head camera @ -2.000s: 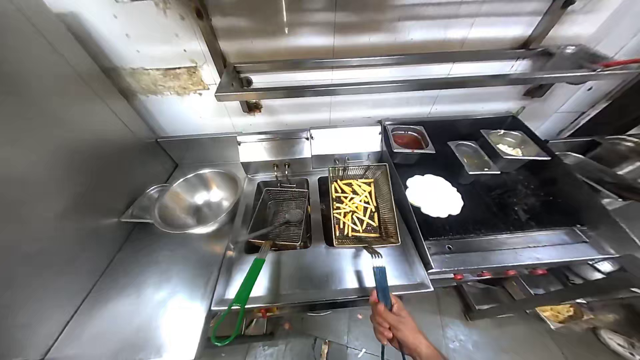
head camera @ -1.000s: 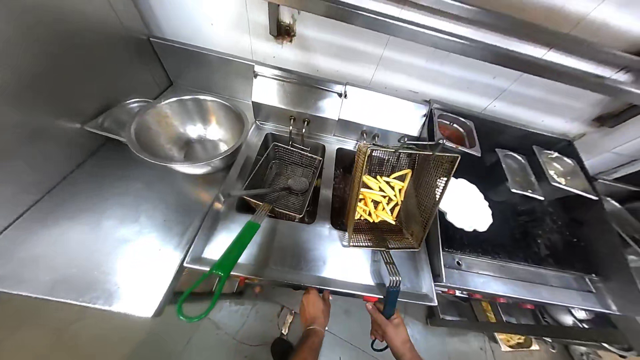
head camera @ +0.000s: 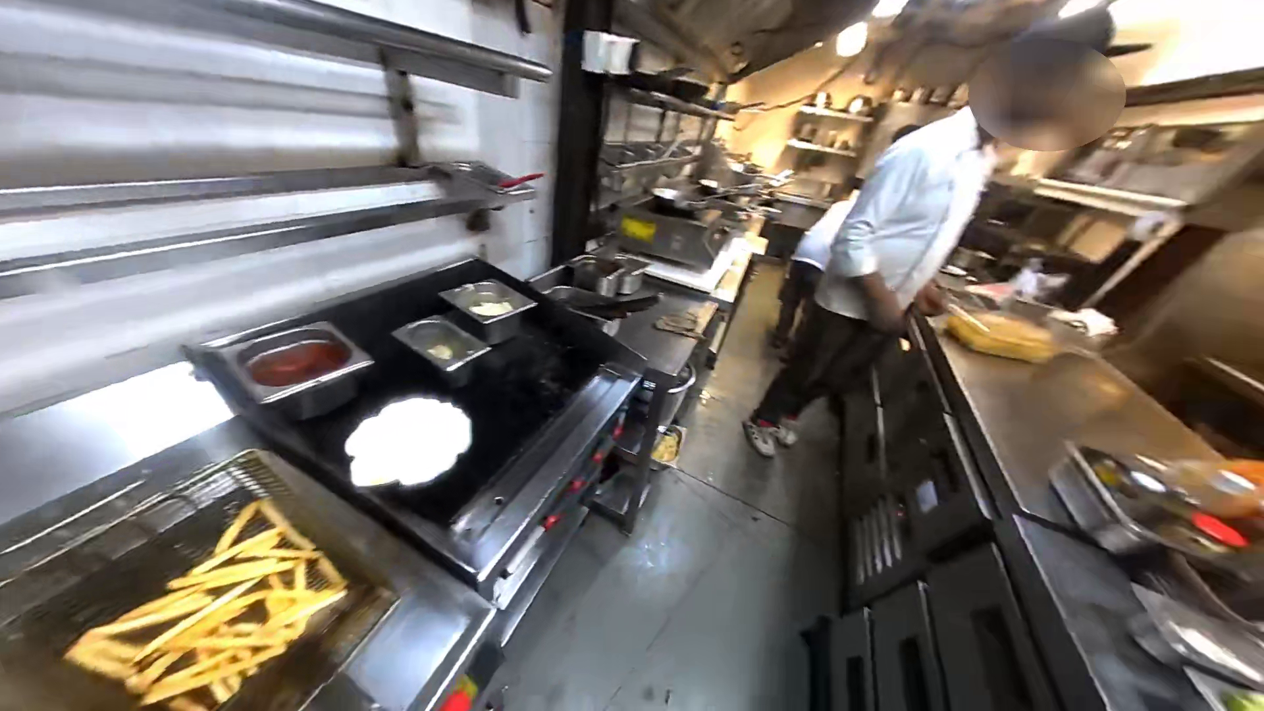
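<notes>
Neither of my hands shows in the head view at this moment. French fries lie heaped in a wire fryer basket at the lower left, and the basket's handle is out of frame. Beside the fryer stands a black griddle with a round white item on it. On the griddle's back part sit a steel pan of red sauce, a steel pan with a little pale food and another with white pieces.
A person in a white jacket leans at the right counter; another person is behind. Wall shelf above the griddle. The grey floor runs between the griddle line and the black cabinets. A steel container stands on the right counter.
The view has swung far to the right. My hands, in sight a second ago with one at the basket's handle, are out of frame. The basket was tilted then.
</notes>
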